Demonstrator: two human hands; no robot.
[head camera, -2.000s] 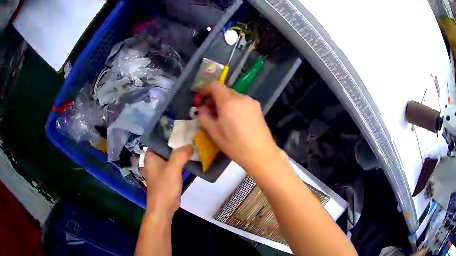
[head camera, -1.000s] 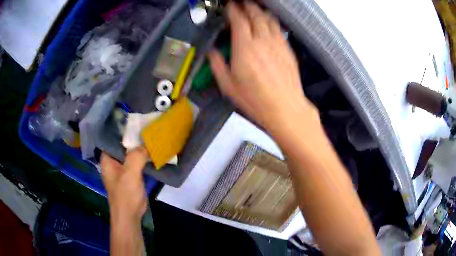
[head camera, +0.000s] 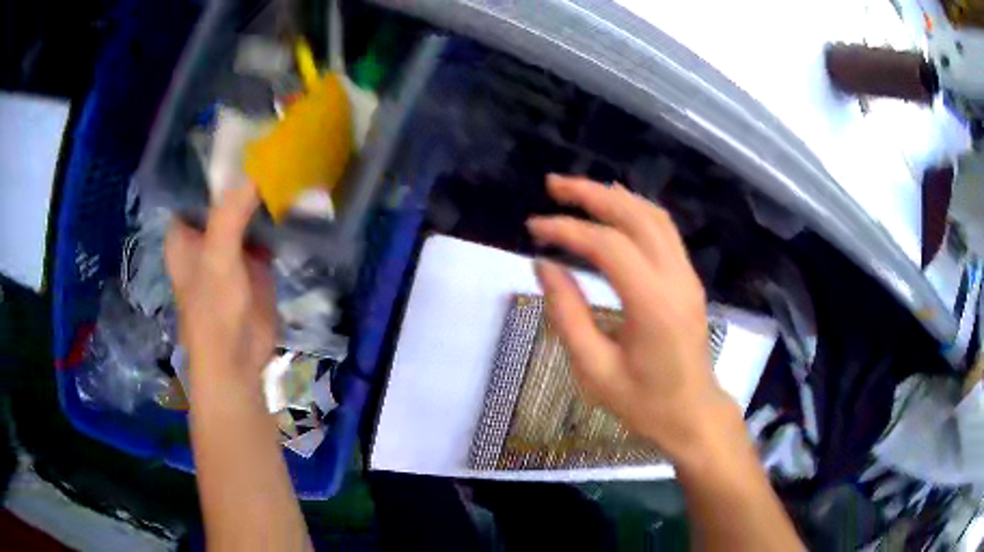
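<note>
The grey drawer tray (head camera: 173, 135) is under the table edge at the upper left, blurred. My left hand (head camera: 221, 286) grips its front edge, thumb on top. In the tray a mustard-yellow piece (head camera: 304, 149) lies over a pale piece (head camera: 229, 151), with a yellow stick and a green thing behind them, partly cut off by the picture's top. My right hand (head camera: 637, 313) is empty, fingers apart, above the white bench right of the tray.
A blue basket (head camera: 361, 356) of clear bags and scraps (head camera: 130, 350) stands below the tray. A ribbed tan mat (head camera: 577, 415) lies on a white bench (head camera: 426, 356). The white tabletop (head camera: 755, 54) at upper right holds a brown thread cone (head camera: 879, 71). Dark cloth hangs beneath the table.
My right hand has left the tray and moved down over the bench. My left hand and the tray appear higher in the picture, and more of the basket shows below the tray.
</note>
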